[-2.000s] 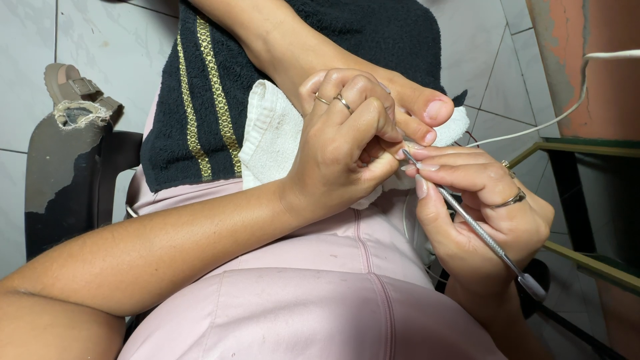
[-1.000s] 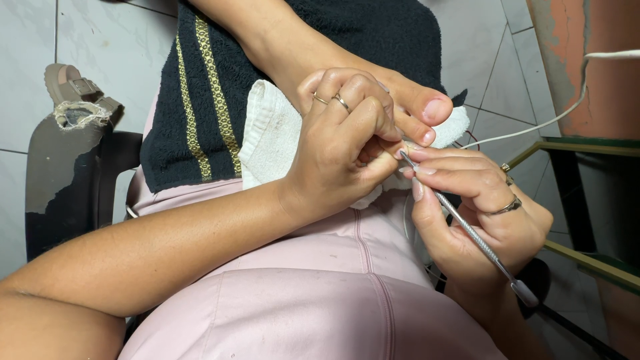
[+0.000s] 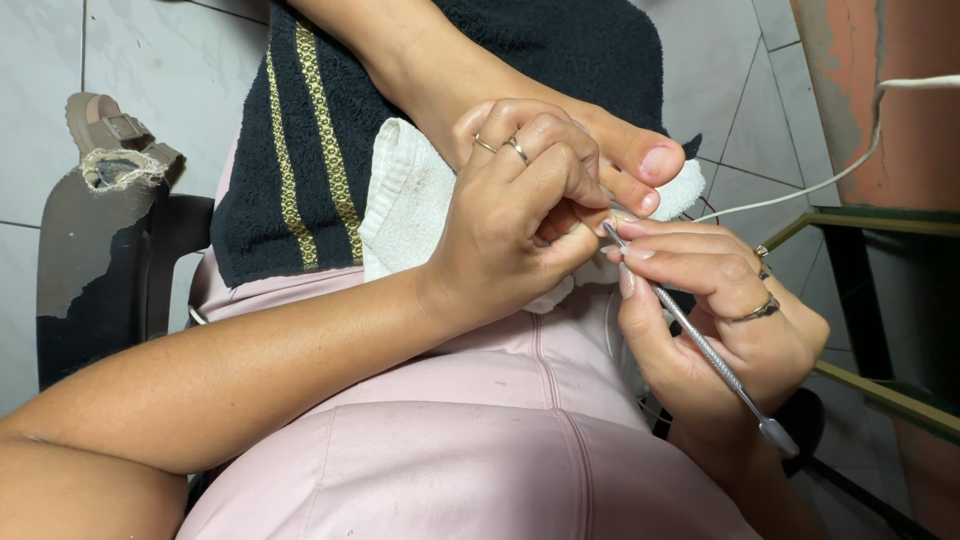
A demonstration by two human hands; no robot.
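Note:
Another person's bare foot (image 3: 480, 82) lies over a black towel (image 3: 570, 37) with gold bands and a white towel (image 3: 409, 202). My left hand (image 3: 525, 195), with two rings, grips one of the smaller toes (image 3: 596, 217) between thumb and fingers. In my right hand (image 3: 712, 300), held like a pen, is a double-ended metal cuticle pusher (image 3: 701, 345) with a knurled handle. Its upper tip meets the nail area of the gripped toe, and its flat spoon end points down to the right. The other toes beyond are partly hidden by my left hand.
A worn black chair part (image 3: 97, 255) stands at the left beside a buckled sandal (image 3: 116, 127) on the tiled floor. A gold-edged metal frame (image 3: 885, 223) stands at the right. A white cable (image 3: 817, 184) runs towards the foot. Pink material (image 3: 450, 465) covers my lap.
The flat lower end of the pusher has swung slightly left and down since two seconds ago, with my right hand tilting a little. My left hand keeps its hold on the toe.

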